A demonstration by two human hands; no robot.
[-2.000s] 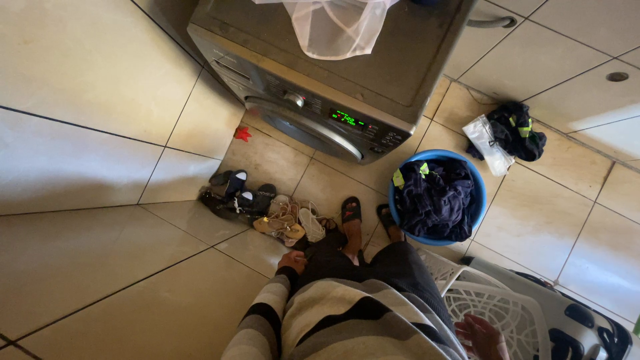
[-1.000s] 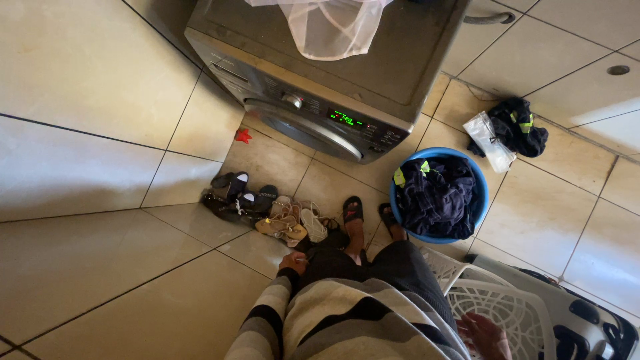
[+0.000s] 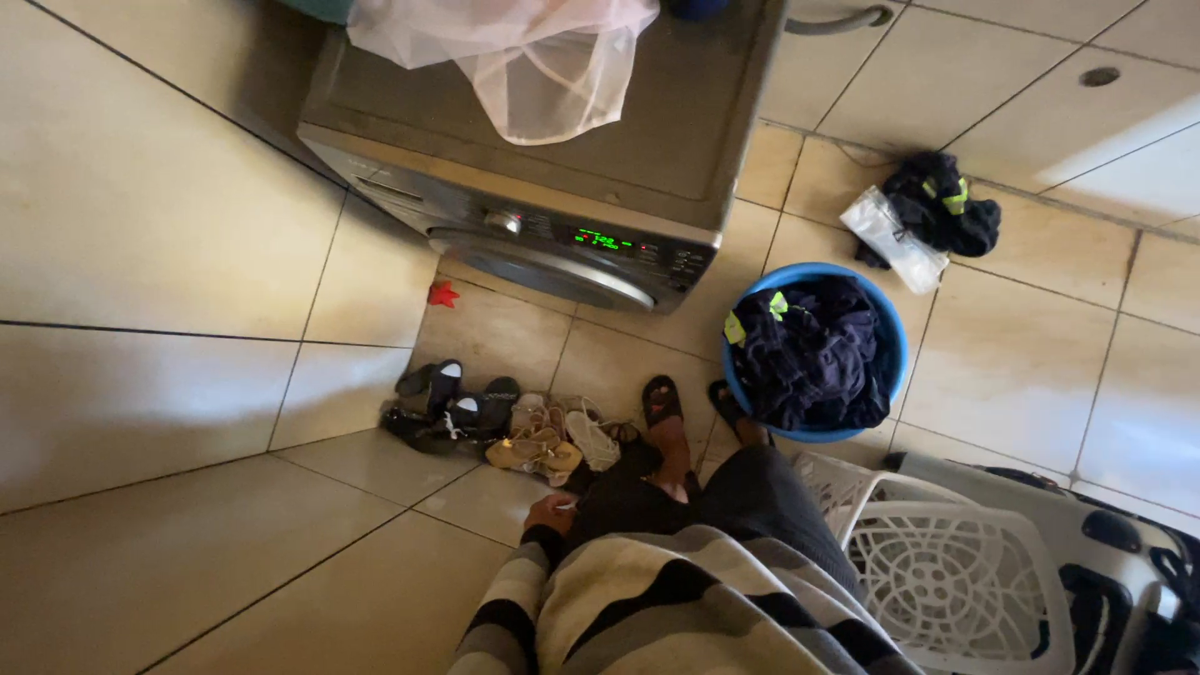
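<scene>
My left hand (image 3: pixel 551 514) hangs beside my dark trouser leg, below the row of shoes; its fingers are too dim to read. My right hand is out of view; my striped top covers the lower middle. A front-loading washing machine (image 3: pixel 553 178) with a lit green display stands ahead, with sheer pale fabric (image 3: pixel 553 66) draped over its top. To the right of my feet, a blue basin (image 3: pixel 897 352) holds a heap of dark clothes (image 3: pixel 816 352) with yellow-green patches. A white plastic lattice basket (image 3: pixel 956 572) is at my right side.
Several shoes and sandals (image 3: pixel 534 450) lie on the floor by the left wall. A red star-shaped thing (image 3: pixel 443 294) is near the machine. More dark clothing (image 3: pixel 975 220) and a clear plastic bag (image 3: pixel 895 239) lie beyond the basin. A grey case (image 3: pixel 1106 562) is beyond the basket.
My right hand, seen at the white basket in both earlier frames, has gone out of view. The white basket sits a little further right and up. My left hand stays by my leg.
</scene>
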